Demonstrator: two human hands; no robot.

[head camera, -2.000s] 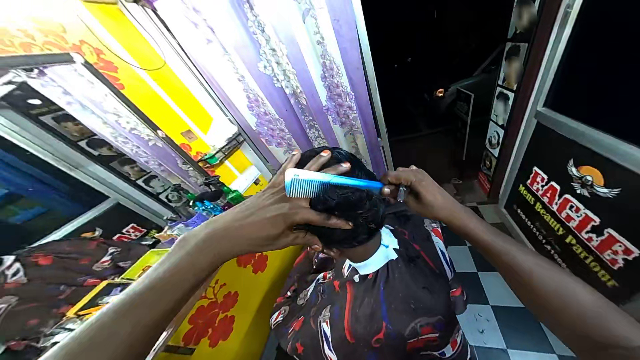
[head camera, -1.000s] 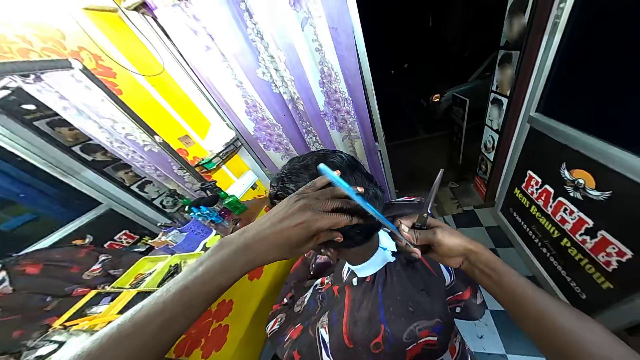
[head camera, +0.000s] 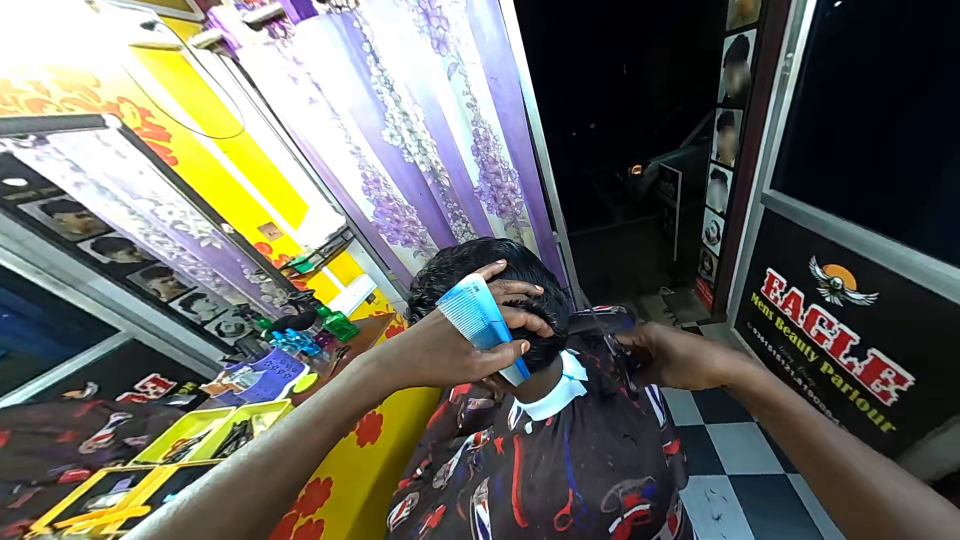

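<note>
A blue and white comb (head camera: 486, 324) lies between the thumb and palm of my left hand (head camera: 465, 337), whose fingers are spread on the dark hair (head camera: 487, 262) of a seated person. Scissors (head camera: 616, 352) are in my right hand (head camera: 656, 356), right of the head and over the shoulder; their blades point up and left, and blur hides how far apart they are. A white neck strip (head camera: 551, 394) circles the person's neck above a dark patterned barber cape (head camera: 540, 465).
Left stands a counter (head camera: 364, 337) with bottles, a purple basket (head camera: 274, 375) and a yellow tray (head camera: 217, 431) of tools, beside a mirror (head camera: 150, 225). A floral curtain (head camera: 420, 112) hangs ahead. To the right are a dark doorway, a glass door with a sign (head camera: 832, 330) and checkered floor (head camera: 750, 450).
The comb has passed from between both hands into my left hand alone, and now points down from it. My right hand has moved away from the comb with the scissors.
</note>
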